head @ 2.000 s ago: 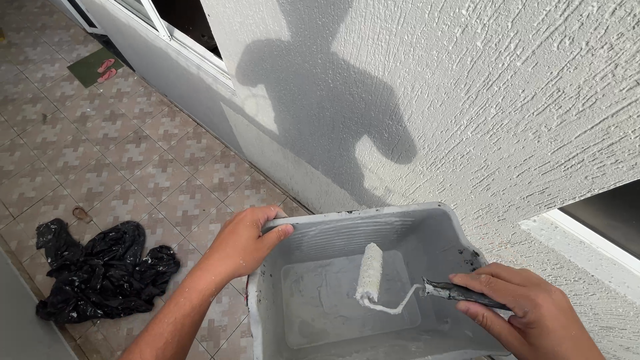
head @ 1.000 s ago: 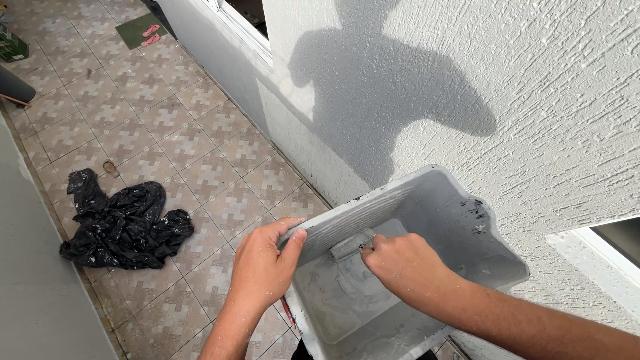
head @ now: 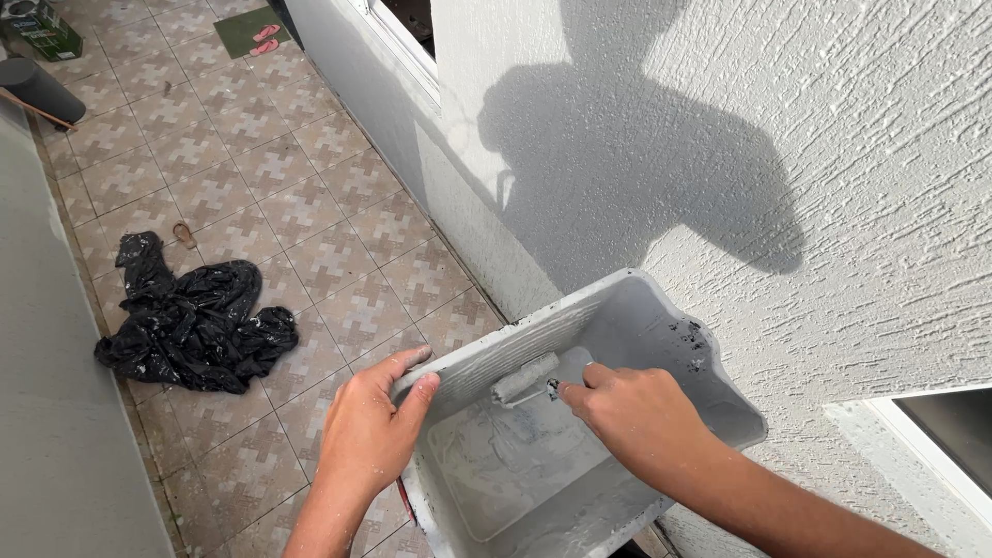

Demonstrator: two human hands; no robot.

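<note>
A grey plastic paint tray (head: 666, 333), deep and tilted, shows at the lower middle of the head view. My left hand (head: 376, 418) grips its left rim, with the thumb over the edge. Inside the tray, my right hand (head: 639, 418) is closed round the handle of a small paint roller, most of which the hand hides. The white roller sleeve (head: 525, 378) lies against the tray's ribbed wall. Wet whitish paint (head: 527, 449) is smeared over the tray bottom. Dark specks mark the tray's far right corner.
A textured white wall (head: 868, 194) rises at the right, with a window frame (head: 914, 434) low in it. A crumpled black plastic bag (head: 201, 318) lies on the tiled floor (head: 333, 271). Farther off are a green mat (head: 232, 35), pink flip-flops (head: 265, 46) and a dark grey bin (head: 43, 89).
Two seconds ago the roller was raised over the tray's middle; now its sleeve is down against the ribbed wall, with my right hand inside the tray. The tray sits more slanted in view.
</note>
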